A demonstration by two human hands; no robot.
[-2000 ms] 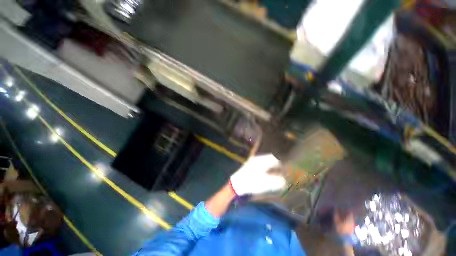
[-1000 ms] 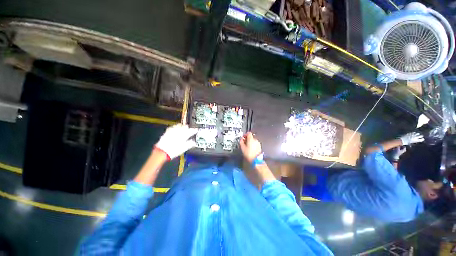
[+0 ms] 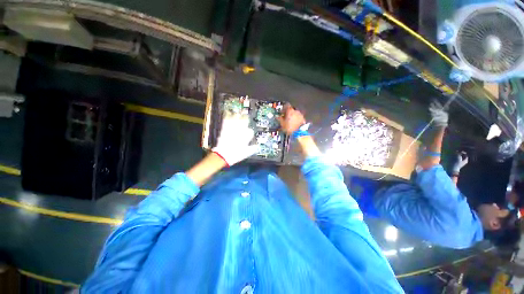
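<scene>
The dark carrier lies on the bench in front of me with green circuit boards in a two-by-two layout. My left hand, in a white glove with a red cuff, lies over the lower-left board and partly hides the upper-left one. My right hand, bare with a blue wrist strap, is at the right edge of the upper-right board, fingers drawn together. Whether it holds a small part cannot be seen. The heap of shiny silver parts is right of the carrier.
The cardboard box around the heap has an open flap. A blue coiled cord crosses behind it. A person in blue works at right, near a fan. A black cabinet stands at left. A small yellowish piece lies beyond the carrier.
My left hand has moved from the carrier's left edge onto the boards. My right hand has moved from the lower-right board up to the upper-right one. Earlier still, the boards' plain side showed.
</scene>
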